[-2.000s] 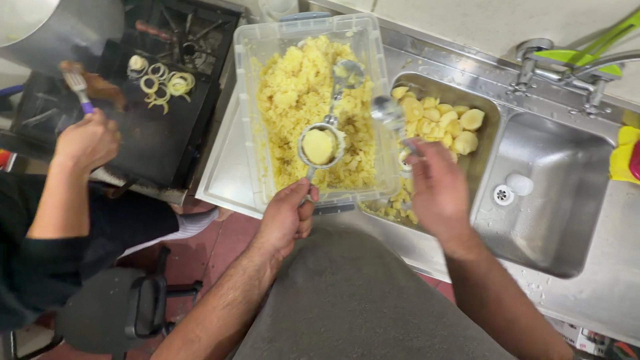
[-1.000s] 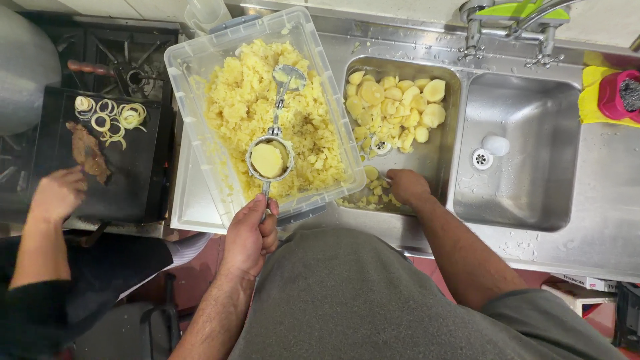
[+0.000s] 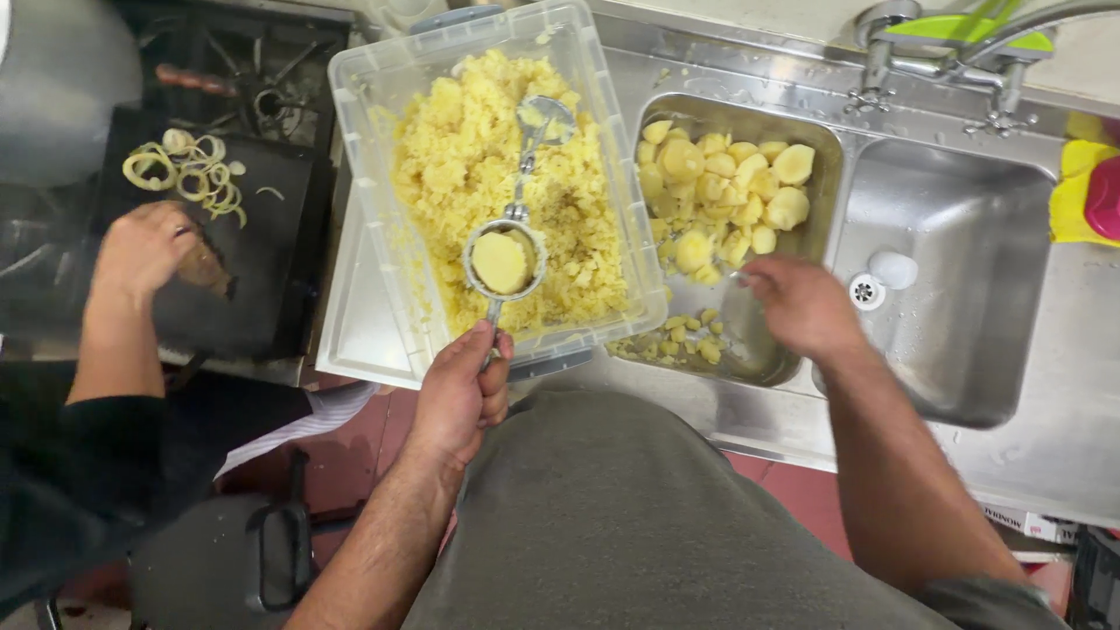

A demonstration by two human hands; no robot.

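My left hand (image 3: 468,389) grips one handle of a metal potato ricer (image 3: 516,213), whose round basket holds a piece of peeled potato (image 3: 500,262). The ricer lies opened out over a clear plastic tub (image 3: 652,297) of mashed potato (image 3: 577,241), its other arm stretched toward the tub's far side. At the left sink basin my right hand (image 3: 801,302) holds a metal utensil, perhaps a spoon, with its far end among the potatoes. Peeled potatoes (image 3: 722,179) fill the basin's back part, and small potato bits (image 3: 691,337) lie near its front edge.
On the left, a co-worker's hand (image 3: 144,249) touches a browned piece of food (image 3: 206,269) on a black griddle (image 3: 262,297), near onion rings (image 3: 188,171). A large pot (image 3: 66,87) stands behind. The right sink basin (image 3: 945,350) and faucet (image 3: 945,66) are at the right.
My right hand was over the tub's right edge, then went down into the left basin. The co-worker's hand held a fork two seconds ago; now it is at the browned food. My left hand keeps hold of the ricer.
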